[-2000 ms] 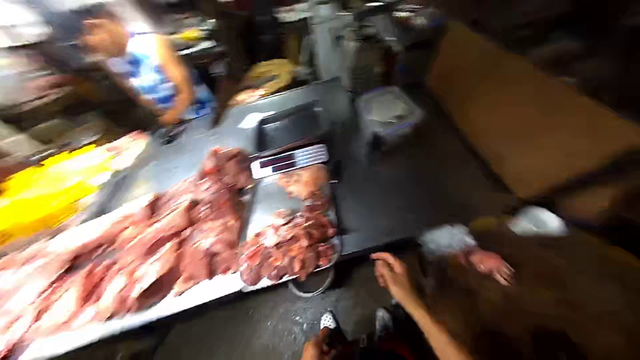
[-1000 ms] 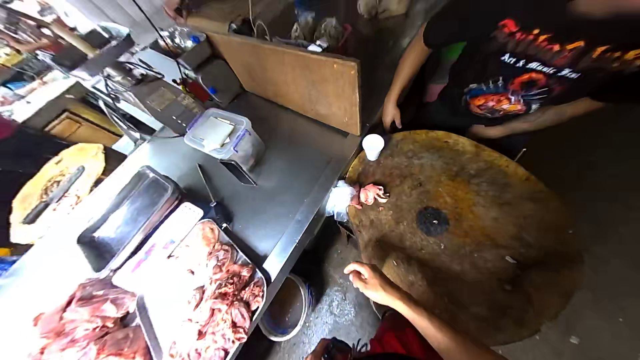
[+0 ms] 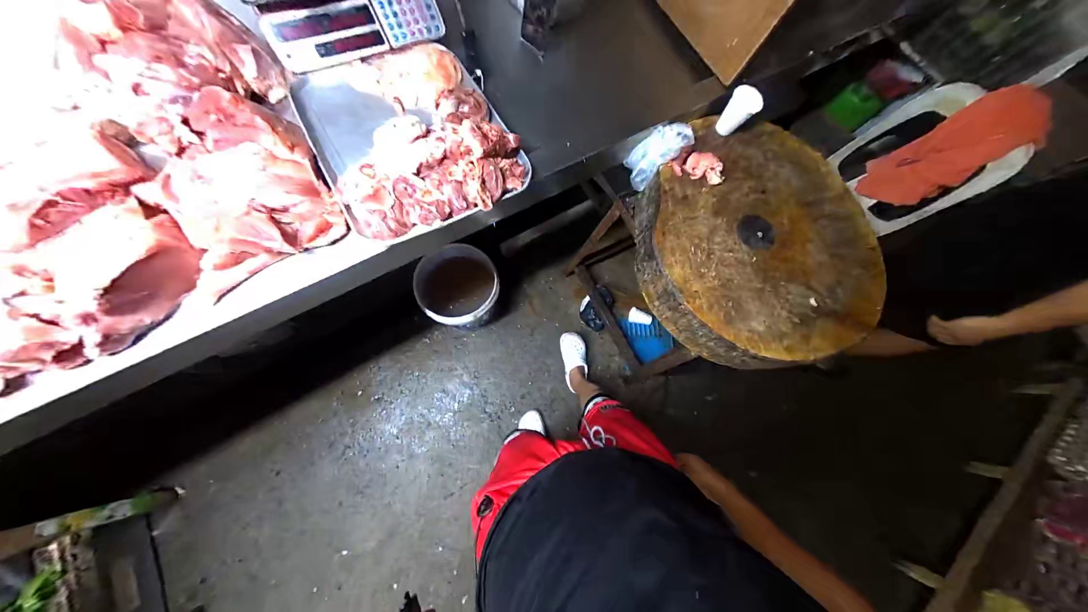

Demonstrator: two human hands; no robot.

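My left hand is out of view. My right forearm runs up from the bottom edge beside my black shirt and red shorts; its hand is hidden. Beyond it stands a round wooden chopping block (image 3: 765, 246) with a dark spot on top. Small pink meat pieces (image 3: 704, 167), a clear plastic bag (image 3: 658, 153) and a white cup (image 3: 739, 110) lie at its far left rim. On the counter at upper left, a metal tray (image 3: 327, 119) holds cut meat (image 3: 442, 174), below a digital scale (image 3: 331, 34). Large raw meat slabs (image 3: 246, 195) lie left of it.
A bucket of brown liquid (image 3: 456, 286) stands on the floor by the counter edge. A blue plastic basket (image 3: 648, 338) sits under the block's frame. An orange cloth (image 3: 960, 144) lies over a white basin (image 3: 1020, 161). Another person's hand (image 3: 965, 330) is right of the block.
My right hand, held out with fingers apart near the block a second ago, has dropped back out of sight. The other person's hands have left the block's far rim. The view has swung down.
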